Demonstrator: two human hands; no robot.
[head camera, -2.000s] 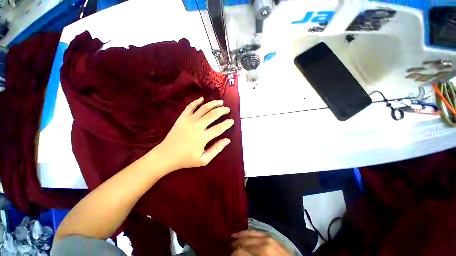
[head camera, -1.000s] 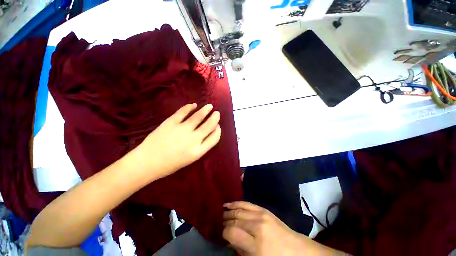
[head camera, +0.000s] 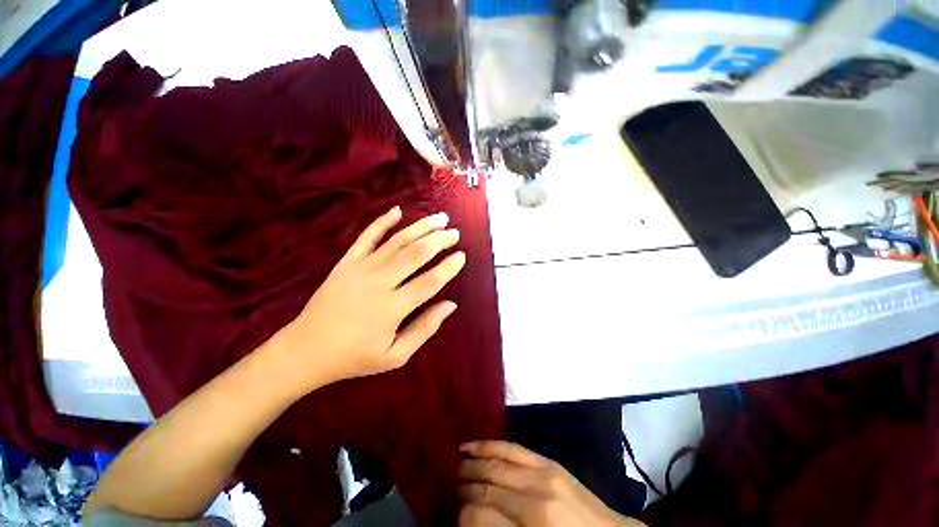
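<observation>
A dark red garment piece (head camera: 237, 206) lies on the white machine table, left of and under the needle area, and hangs over the front edge. Its shirred rows run up to the presser foot (head camera: 472, 175), which sits on its right edge under a red-lit spot. My left hand (head camera: 386, 293) lies flat on the cloth below the foot, fingers spread. My right hand (head camera: 520, 484) is at the bottom, with its fingertips at the right edge of the hanging cloth; its thumb and grip are partly hidden.
A black phone (head camera: 706, 187) lies on the machine bed at right, with small snips (head camera: 839, 259) beside it. Folded red strips (head camera: 26, 226) hang at the left edge. A dark red heap (head camera: 855, 443) is at lower right. Pale crumpled cloth (head camera: 51, 489) is at lower left.
The camera view has shifted between frames. Against the cloth, my left hand keeps much the same flat pose. My right hand has risen along the hanging edge since the earliest frame.
</observation>
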